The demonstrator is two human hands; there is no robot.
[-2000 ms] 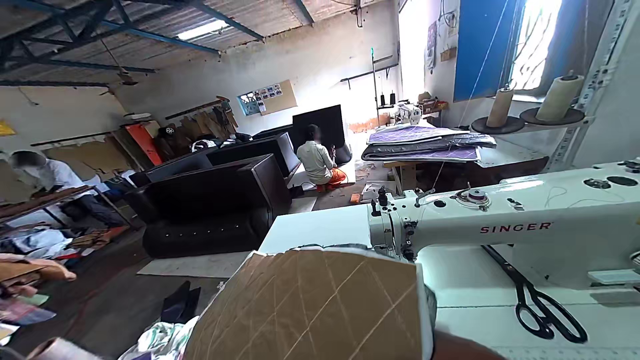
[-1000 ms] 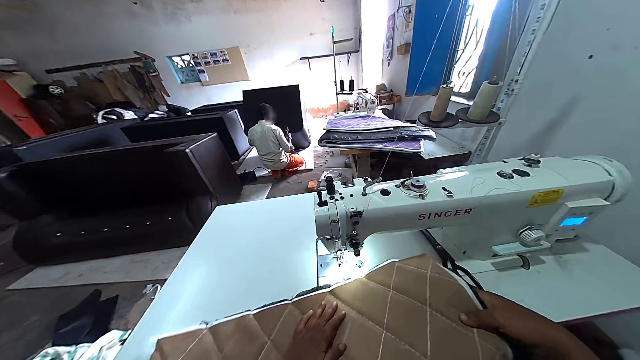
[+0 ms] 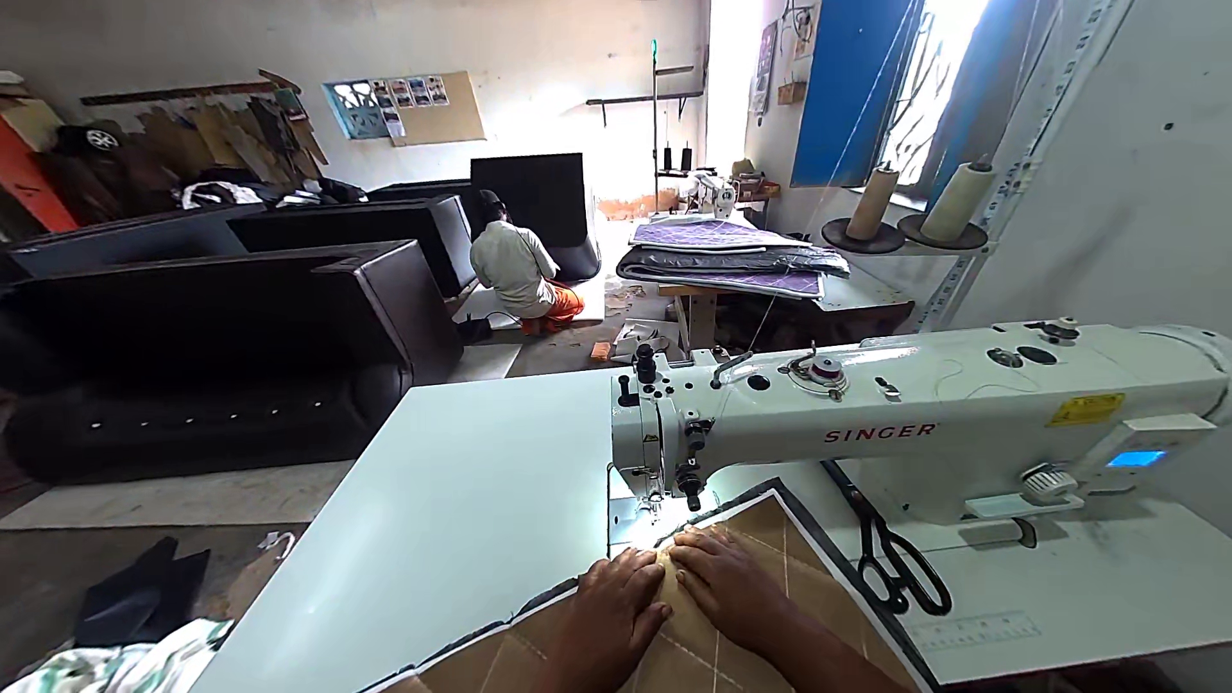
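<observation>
A brown quilted fabric panel (image 3: 770, 549) with a dark edge lies on the white table of a Singer sewing machine (image 3: 924, 414). My left hand (image 3: 616, 611) rests on the panel near its upper edge, just below the lit needle area. Close beside it, my right hand (image 3: 731, 587) lies on the panel, fingers toward the presser foot (image 3: 654, 505). Both hands press the fabric from above; a small fold may be between them, but whether it is pinched I cannot tell. Black-handled scissors (image 3: 900, 568) lie right of the panel, under the machine arm.
Thread cones (image 3: 874, 204) stand on a rack behind the machine. Folded quilted pieces (image 3: 731, 255) are stacked on a table beyond. A person (image 3: 515, 265) sits on the floor by dark sofas (image 3: 385, 308). Cloth (image 3: 144, 664) lies at the lower left.
My right hand has moved left from the panel's right side to beside my left hand. The panel has turned, its corner now right of the needle. The view has shifted to the right since two seconds ago.
</observation>
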